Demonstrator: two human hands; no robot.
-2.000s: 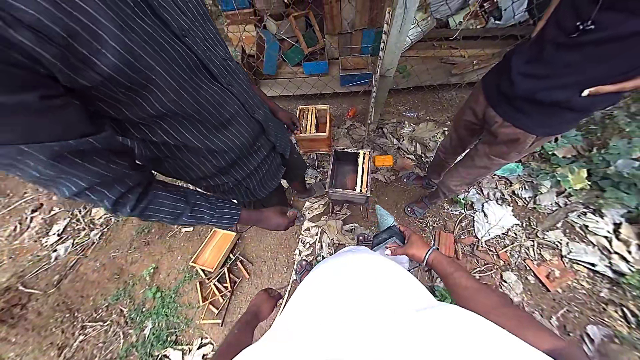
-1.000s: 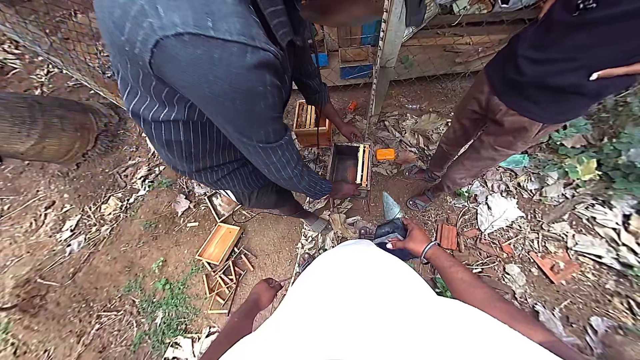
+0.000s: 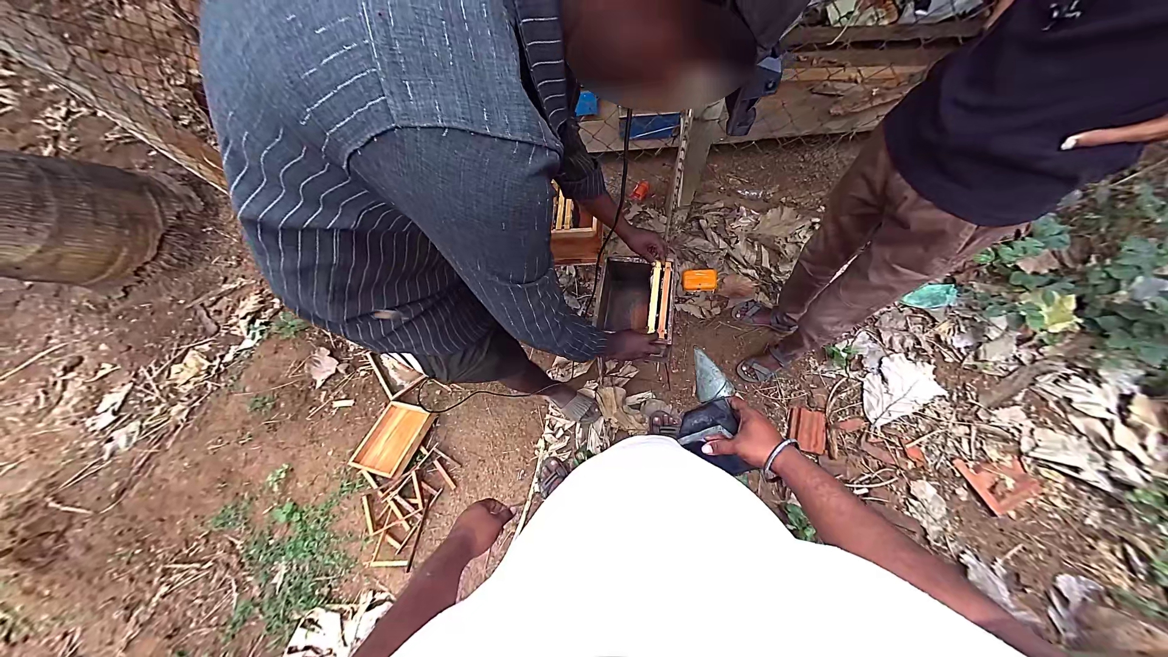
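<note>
My right hand point(image 3: 748, 436) holds a dark bee smoker point(image 3: 707, 424) with a pale metal cone spout pointing away from me. Low on the left, my left hand point(image 3: 484, 525) hangs over the soil with its fingers curled; whether it holds anything cannot be told. Beyond the smoker stands an open wooden hive box point(image 3: 625, 297) with wooden frames point(image 3: 659, 297) along its right side. A co-worker in a striped shirt point(image 3: 438, 182) bends over it, hands at its far and near ends. Another wooden box with frames point(image 3: 577, 245) sits behind, partly hidden by the co-worker.
A shallow wooden box point(image 3: 392, 440) and loose empty frames point(image 3: 406, 511) lie at left. An orange container point(image 3: 700, 280) is beside the hive box. Another person point(image 3: 876, 228) stands at right. Brick pieces point(image 3: 808, 431), dry leaves, a trunk point(image 3: 82, 219) and a wire fence surround us.
The striped-shirt co-worker, upright two seconds ago, has bent down over the open hive box, and both of their hands have come to its ends. My right hand still holds the smoker.
</note>
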